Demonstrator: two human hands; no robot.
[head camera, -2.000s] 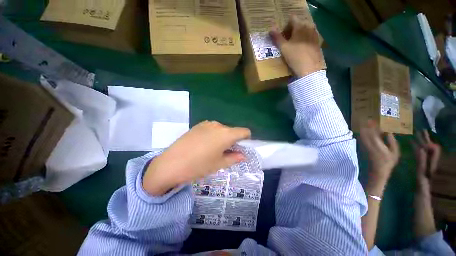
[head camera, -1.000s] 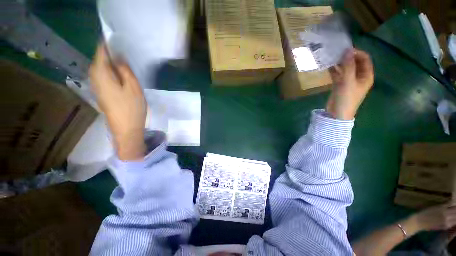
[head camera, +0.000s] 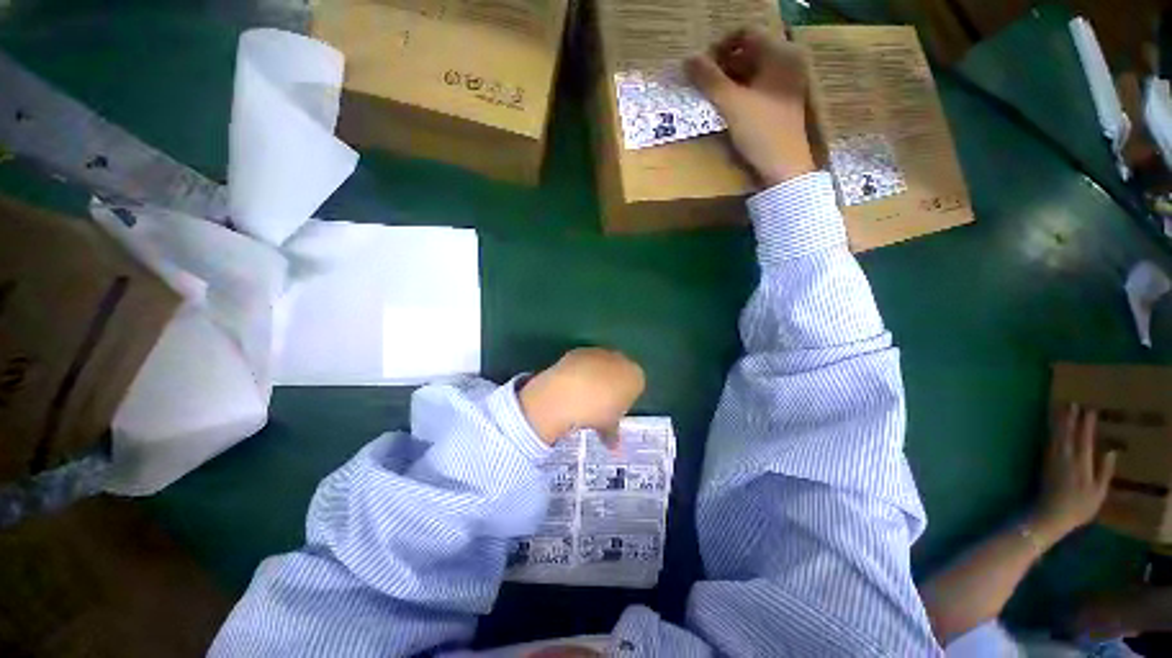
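My left hand (head camera: 585, 395) rests at the top of the stack of printed label sheets (head camera: 623, 508) in front of my body; its fingers point down onto the sheets, and whether it pinches one is hidden. My right hand (head camera: 767, 109) is over the middle carton (head camera: 675, 180), fingertips at the right edge of a white printed adhesive label (head camera: 662, 109) that lies on the carton's top. Whether the fingers grip or press the label is unclear. A right-hand carton (head camera: 906, 109) bears a label (head camera: 869, 171). The left carton (head camera: 450, 77) shows no label.
Blank white liner sheets (head camera: 337, 302) lie at left, with a curled one (head camera: 285, 122) above them. A large shipping carton (head camera: 64, 334) and a grey metal rail (head camera: 109, 135) edge the left side. A neighbouring worker's hand (head camera: 1073, 476) touches a brown carton (head camera: 1131, 437) at right.
My left hand has left the blank sheet on the liner pile and moved down to the label stack. My right hand has moved left, its label now on the middle carton. The right-hand carton now shows a label.
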